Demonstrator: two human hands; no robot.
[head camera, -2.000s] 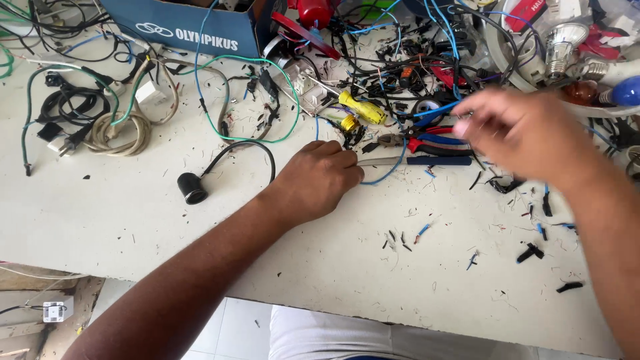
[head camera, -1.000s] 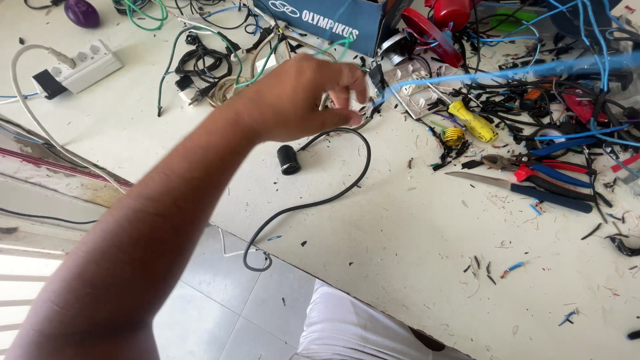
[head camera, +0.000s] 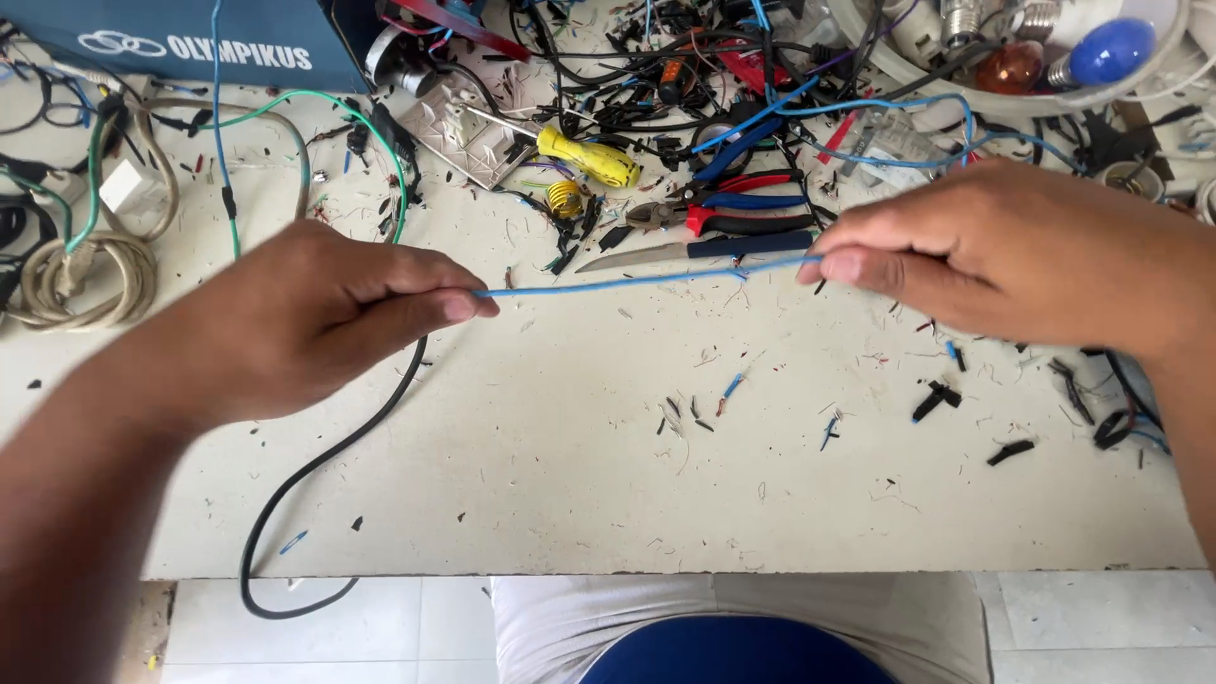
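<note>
A thin blue wire (head camera: 617, 282) is stretched nearly level between my two hands above the white tabletop. My left hand (head camera: 351, 318) pinches its left end between thumb and fingers. At the right, my right hand (head camera: 959, 252) pinches the wire the same way. Just behind the wire lies a knife (head camera: 698, 249) with a dark blue handle. Beyond the knife are pliers (head camera: 731, 211) with red, blue and black grips, and a yellow-handled screwdriver (head camera: 594, 157). A black cable (head camera: 328, 456) emerges from under my left hand and hangs past the table's front edge.
A blue shoe box (head camera: 190, 47) stands at the back left. A tangle of cables and scraps (head camera: 646, 95) spreads behind the tools. A plastic tub (head camera: 1016, 104) of light bulbs is at the back right. Coiled beige cable (head camera: 85, 285) lies left. Wire offcuts (head camera: 730, 394) dot the tabletop (head camera: 589, 475).
My right hand, out of view one second ago, is back in view on the blue wire. My left hand has moved from the cables near the shoe box to the wire's left end. The view has shifted.
</note>
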